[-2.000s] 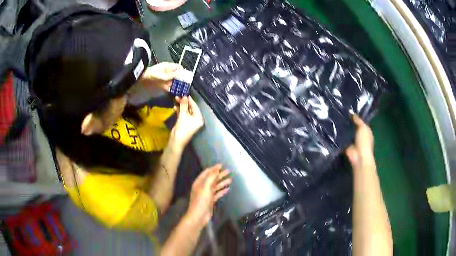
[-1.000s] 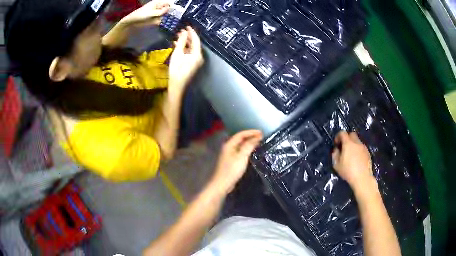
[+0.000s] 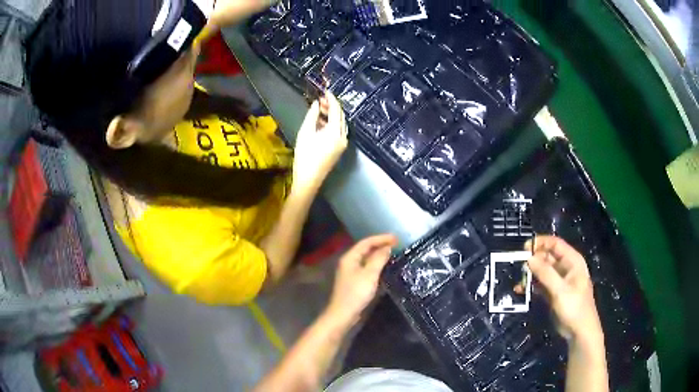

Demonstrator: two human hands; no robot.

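Note:
A phone housing with a white-framed window (image 3: pixel 492 285) and a pale key grid above it is over the near black blister tray (image 3: pixel 613 306). My right hand (image 3: pixel 563 279) is at the housing's right side, thumb and fingers pinching its edge. Whether the housing rests in a pocket or is lifted is unclear. My left hand (image 3: pixel 356 279) is beside the tray's upper left corner, fingers bent and slightly apart, with nothing visible in it.
A second black tray (image 3: pixel 460 99) lies farther up, with a white-framed housing (image 3: pixel 406 17) on it. A person in a yellow shirt (image 3: pixel 191 249) sits at the left, one hand over that tray's edge. The green belt (image 3: pixel 613 161) curves along the right. Red stools are lower left.
My right hand has gone from the far tray's edge to the near tray, and the white-framed housing now shows at its fingers. My left hand has moved slightly down.

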